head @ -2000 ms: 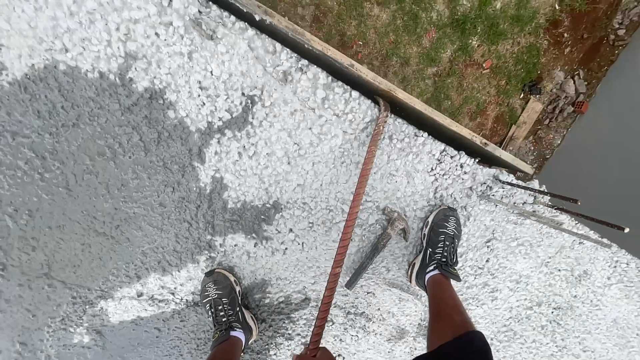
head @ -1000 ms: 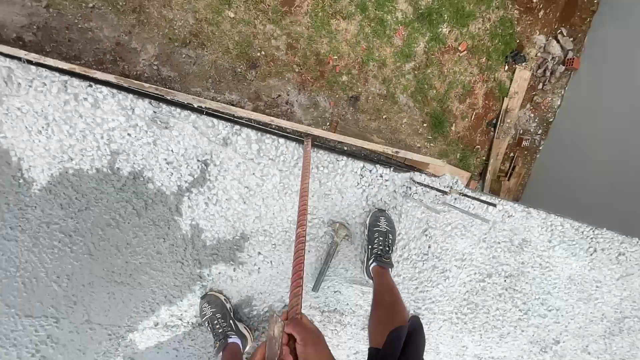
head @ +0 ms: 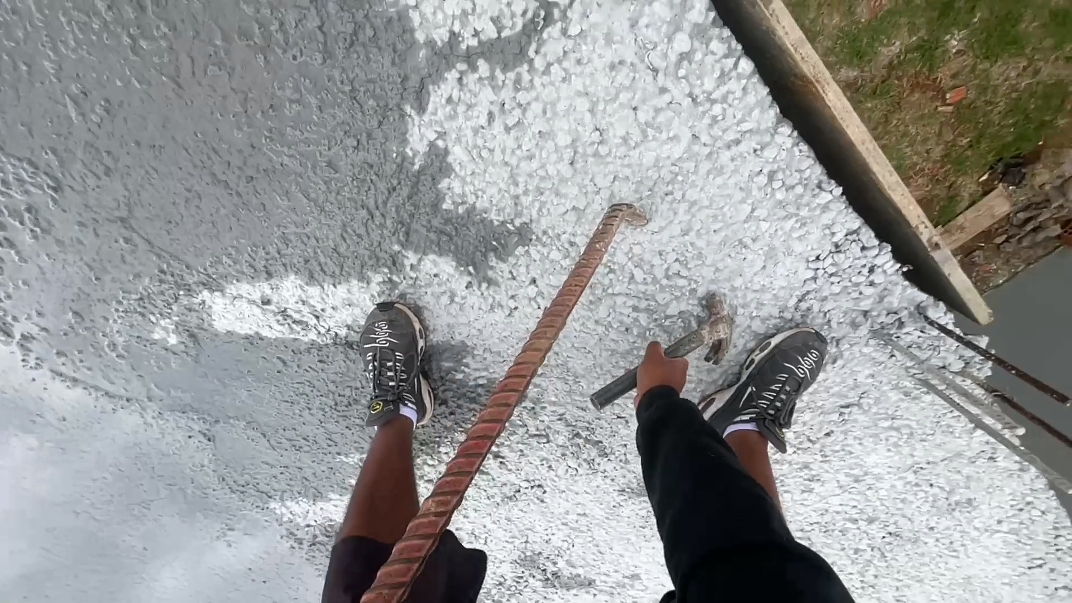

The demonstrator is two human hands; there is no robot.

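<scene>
My right hand [head: 661,371], in a black sleeve, is closed around the handle of a claw hammer [head: 689,345] that lies low over the rough concrete, its head just left of my right shoe. A rusty ribbed steel bar [head: 512,387] with a short bent hook at its far end slants from the bottom edge up to the middle of the view. The near end of the bar is cut off by the frame, and my left hand is out of view.
My shoes [head: 395,360] stand apart on the rough concrete surface [head: 586,126]. A wooden form board [head: 871,159] runs along its edge at upper right, with grass beyond. Thin steel rods [head: 997,360] stick out past the edge at right.
My right hand has reached down and taken hold of the hammer, which lay loose before. The hooked end of the bar has come away from the edge board. The view has shifted and turned.
</scene>
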